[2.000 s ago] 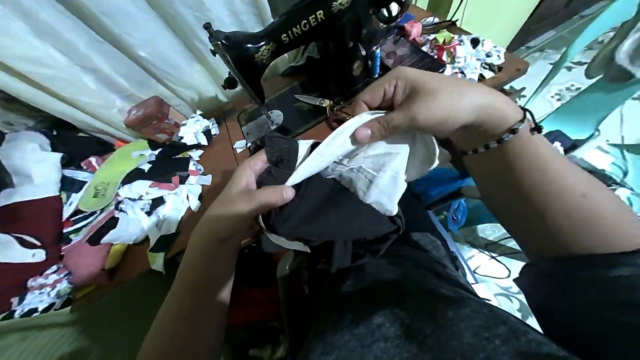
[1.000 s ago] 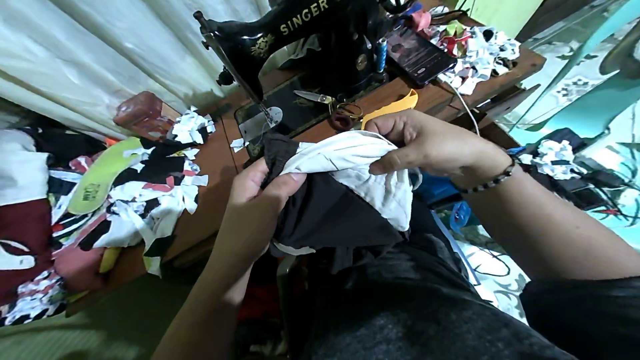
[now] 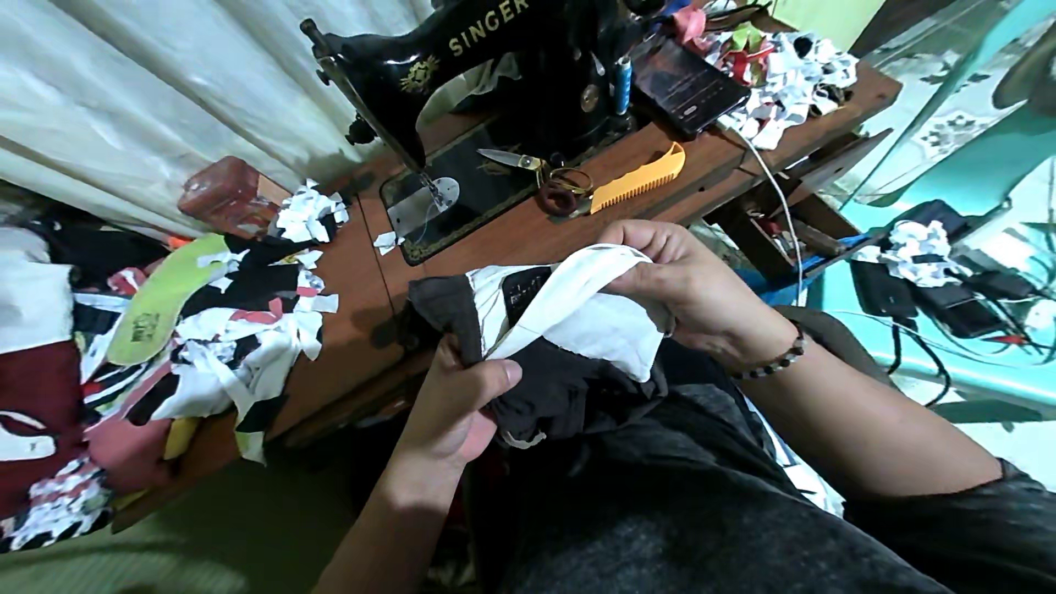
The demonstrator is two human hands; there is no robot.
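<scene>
A dark garment point(image 3: 561, 388) with a white inner cloth point(image 3: 606, 330) is held over my lap, below the black Singer sewing machine point(image 3: 495, 49). My left hand point(image 3: 462, 396) pinches its dark edge and the white band, thumb on top. My right hand point(image 3: 693, 289) grips the folded-back white band point(image 3: 569, 289) at the upper right. A black label shows inside the opening between the hands. Scissors point(image 3: 536, 169) with their blades toward the machine lie on the table beside a yellow comb point(image 3: 639, 177). The fingers under the cloth are partly hidden.
Fabric scraps point(image 3: 239, 355) cover the left end of the wooden table point(image 3: 355, 313), near a reddish box point(image 3: 231, 198). A phone point(image 3: 689, 87) with a white cable point(image 3: 780, 190) and more scraps point(image 3: 784, 74) lie at right. An open drawer point(image 3: 775, 231) sits below the tabletop.
The white band is now folded back further, showing a black label inside. The yellow comb, partly behind my right hand a second ago, now shows fully.
</scene>
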